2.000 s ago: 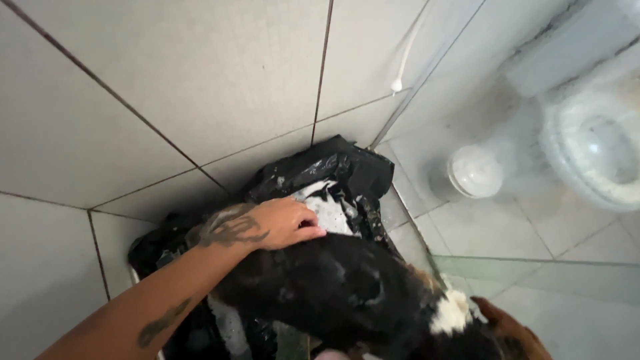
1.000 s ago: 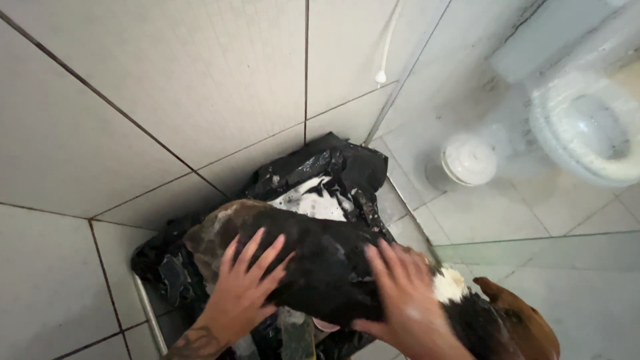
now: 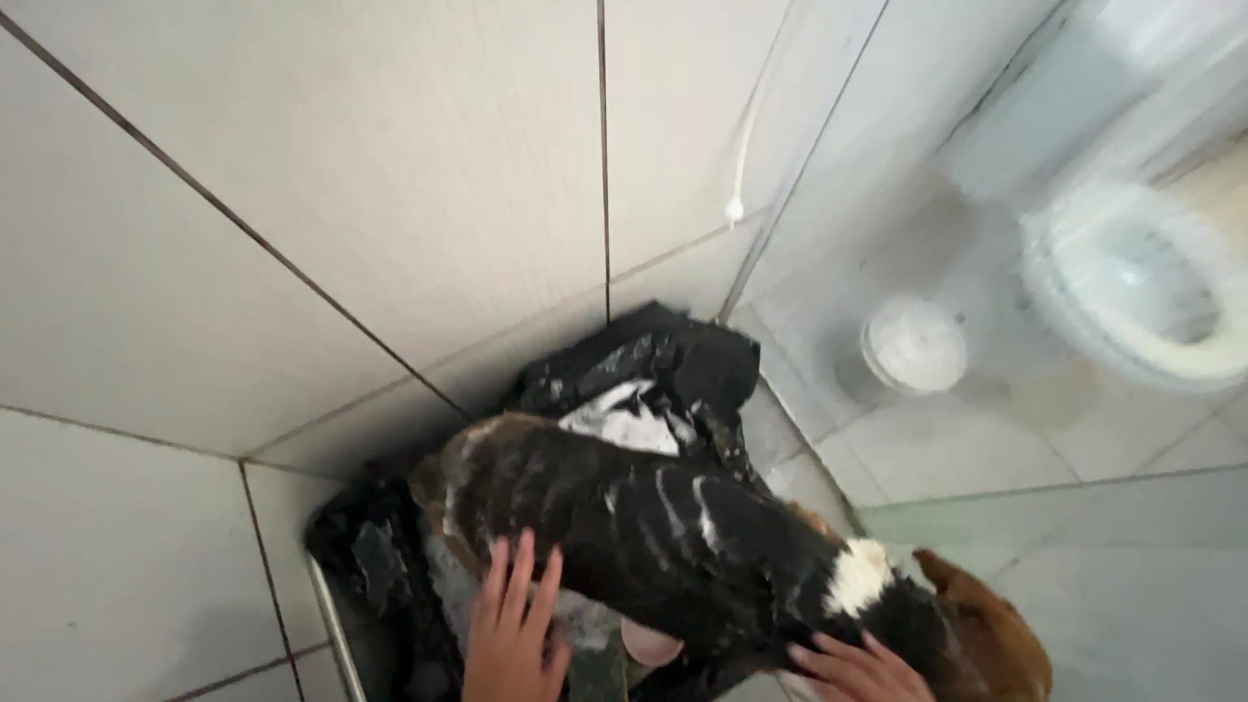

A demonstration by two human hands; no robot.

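Observation:
A wet dog [image 3: 643,526] with a dark back, a white neck patch and a brown head stands across the lower middle, its head at the right. Streaks of white lather lie on its coat. My left hand [image 3: 517,624], fingers spread, is at the dog's near flank toward the rump and grips nothing. Near the dog's shoulder, below the white patch, my right hand [image 3: 853,668] rests with its fingers apart. Black plastic sheeting [image 3: 702,361] lies bunched beneath and behind the dog, with white foam [image 3: 624,419] on it. A pink round object [image 3: 650,642] shows under the belly.
Tiled walls [image 3: 390,195] rise behind and left of the dog. A glass panel [image 3: 1121,517] stands at the right. Beyond it are a toilet [image 3: 1160,283] and a white lidded bin [image 3: 915,346]. A white cord [image 3: 746,146] hangs on the wall. A metal rail [image 3: 334,629] runs at lower left.
My left hand went from the dog's back to its near side. My right hand, out of view at first, came onto the back and then moved down toward the shoulder. Lather streaks now show on the back.

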